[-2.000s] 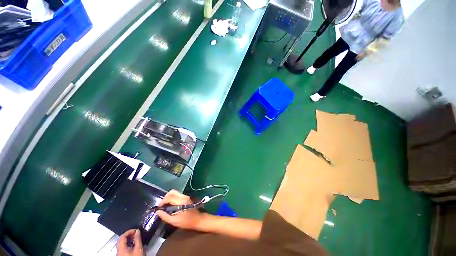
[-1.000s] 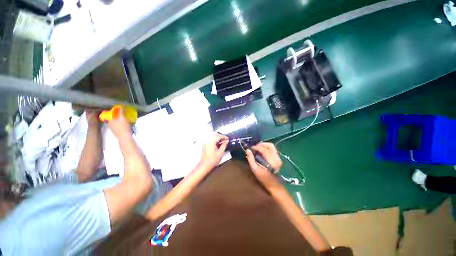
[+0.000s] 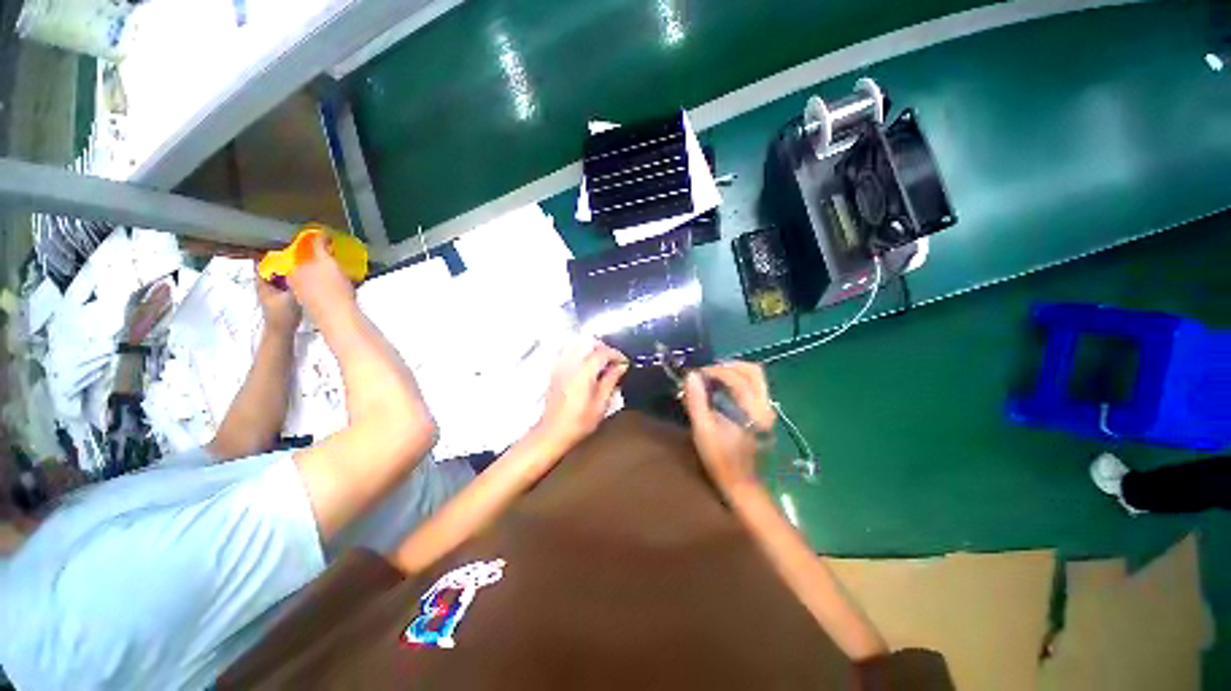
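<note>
A black glossy panel [image 3: 637, 290] with thin pale lines and a bright reflection lies on the bench in front of me. My right hand [image 3: 730, 408] holds a dark pen-like soldering iron [image 3: 679, 374], its tip at the panel's lower part. My left hand [image 3: 586, 383] is at the panel's lower left edge with fingertips together; whether it pinches a thin wire cannot be told. A striped black panel [image 3: 637, 174] lies on white sheets just beyond. A small dark tray with yellowish contents [image 3: 767, 286] is right of the panel.
A black fan unit [image 3: 884, 196] with a silvery spool [image 3: 845, 119] stands at right, its pale cord hanging over the bench edge. White sheets [image 3: 466, 344] spread left. A neighbour in light blue holds a yellow-orange object [image 3: 346, 254]. A blue stool [image 3: 1141, 374], a person's foot and cardboard [image 3: 945, 603] are on the floor.
The view swung left early on, bringing the neighbour into sight, then shifted slightly. The iron remains in my right hand, now tilted differently, with its tip slightly higher on the panel.
</note>
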